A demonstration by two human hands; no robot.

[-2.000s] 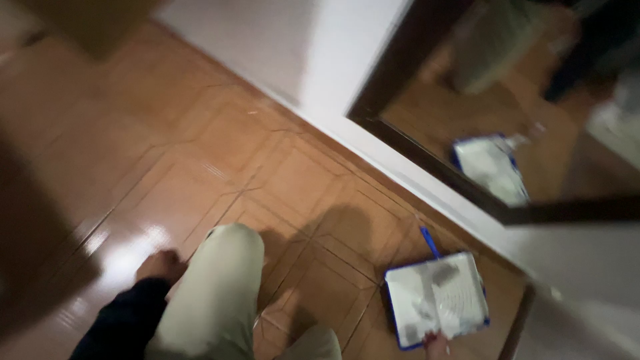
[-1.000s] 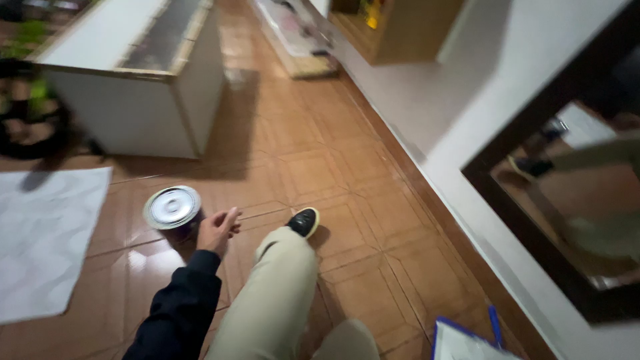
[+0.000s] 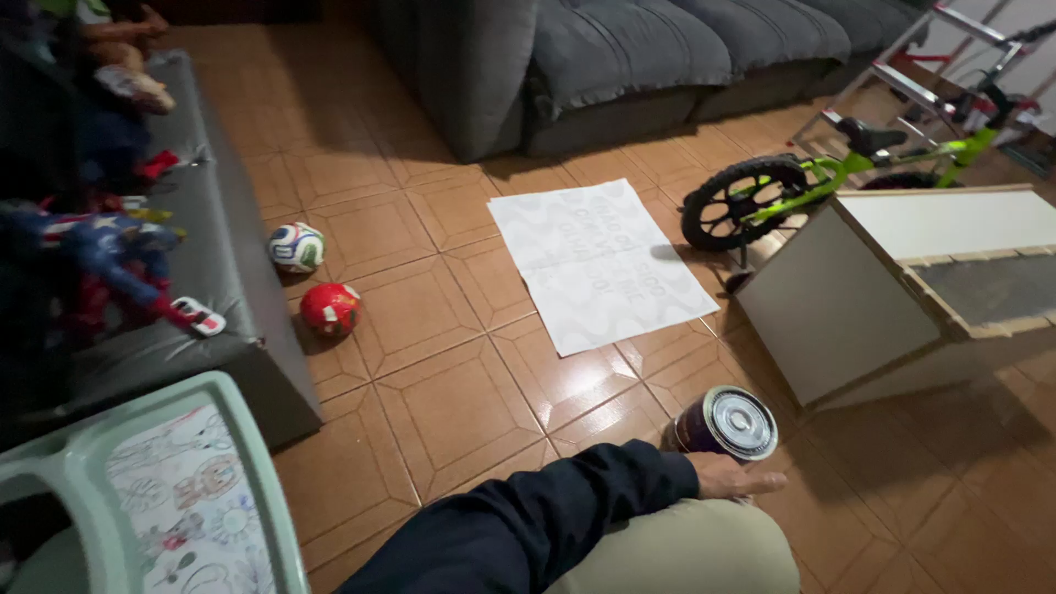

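Note:
My left hand (image 3: pixel 737 478) hovers by my bent knee, just in front of a closed metal can (image 3: pixel 740 422) on the tiled floor; its fingers stretch to the right and hold nothing that shows. Whether the hand touches the can or my knee is hard to tell. My right hand is outside the view. Beyond the can, a white printed paper sheet (image 3: pixel 601 264) lies flat on the tiles.
A white panelled box (image 3: pixel 858 305) stands right of the can, with a green child's bicycle (image 3: pixel 747 202) behind it. A grey sofa (image 3: pixel 627 58) and ladder (image 3: pixel 916 87) are farther back. At left are two balls (image 3: pixel 331 309), a grey bench (image 3: pixel 280 371) with toys and a green plastic tray (image 3: pixel 285 495).
The view has swung far to the left, from the mirror and wall to the sofa side. The blue-edged tray seen beside the wall earlier is out of view.

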